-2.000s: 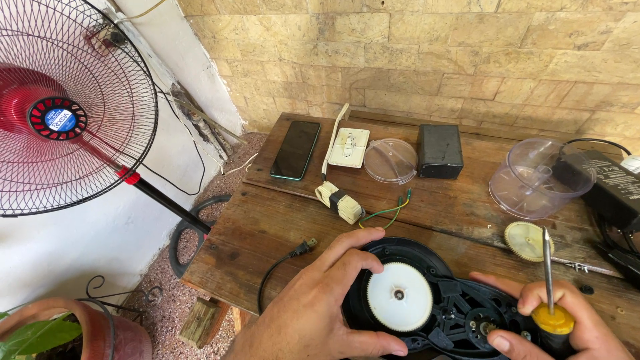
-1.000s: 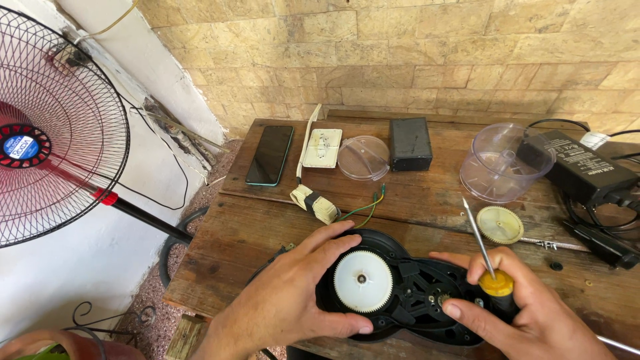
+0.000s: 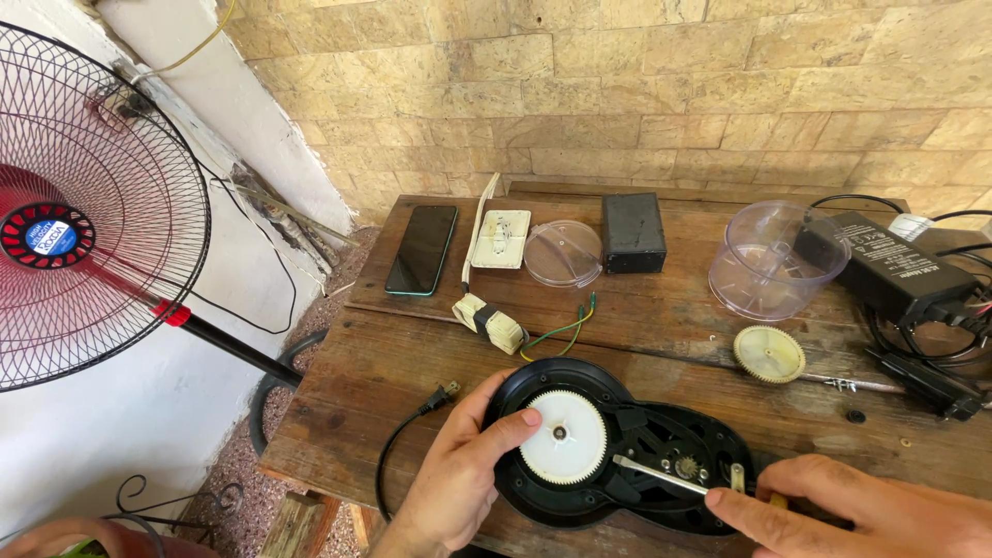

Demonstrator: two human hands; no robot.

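My left hand [image 3: 465, 457] grips the rim of a black plastic appliance housing [image 3: 558, 372], its thumb on the edge of a large white plastic gear [image 3: 570, 453] seated inside. My right hand [image 3: 829, 504] holds a flat-blade screwdriver [image 3: 663, 473], index finger along the shaft. The blade points left over the housing, its tip between the white gear and a small metal gear [image 3: 687, 466]; whether it touches is unclear. The handle is mostly hidden by the fingers. A small metal lever [image 3: 737, 477] stands near the right fingertips. A yellowed plastic gear [image 3: 769, 354] lies on the table.
On the wooden table [image 3: 364, 372] are a phone [image 3: 422, 250], a switch plate [image 3: 501, 239], a clear lid [image 3: 563, 253], a black box [image 3: 634, 232], a taped cord bundle [image 3: 488, 323], a clear container [image 3: 775, 263], a power adapter [image 3: 899, 263] and a plug [image 3: 439, 397]. A fan [image 3: 101, 217] stands left.
The screwdriver, upright in my right hand before, now lies low across the housing with its blade pointing left. My left thumb has moved onto the white gear's edge.
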